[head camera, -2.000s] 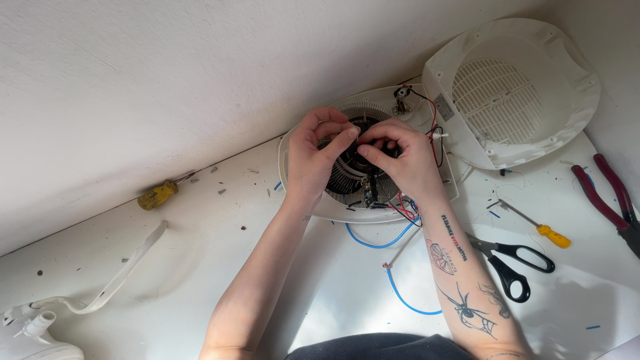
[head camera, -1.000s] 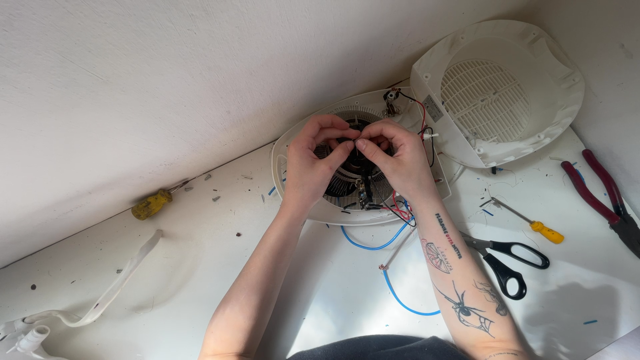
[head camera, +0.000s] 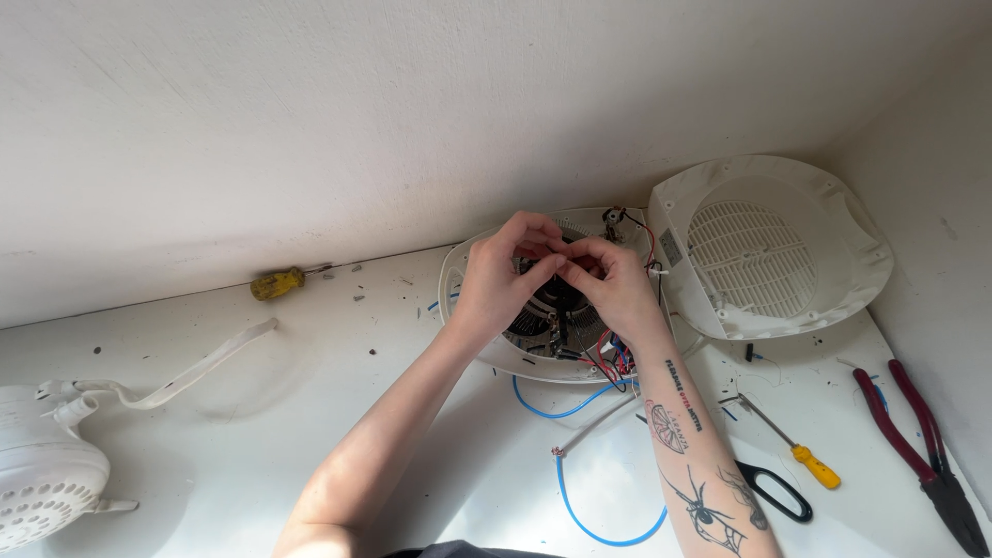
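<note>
My left hand (head camera: 515, 267) and my right hand (head camera: 608, 283) meet at the fingertips above the open white plastic housing (head camera: 465, 341) of a fan heater. Thumbs and index fingers are pinched together; whatever lies between them is too small or too hidden to tell. Beneath them are the round metal grille and black motor part (head camera: 559, 298). Red, black and blue wires (head camera: 616, 356) bunch at the housing's lower right, beside my right wrist. A blue wire (head camera: 570, 504) loops out over the white table.
Right of the housing lies a white slatted cover (head camera: 775, 256). Red-handled pliers (head camera: 942, 480), a yellow screwdriver (head camera: 814, 465) and black scissors (head camera: 783, 496), partly under my forearm, lie at right. Another yellow-handled screwdriver (head camera: 277, 284) rests by the wall; a white shower head (head camera: 46, 473) is at left.
Both hands stay over the housing; their fingers have shifted slightly and now meet closely at the tips. My right forearm now covers more of the scissors.
</note>
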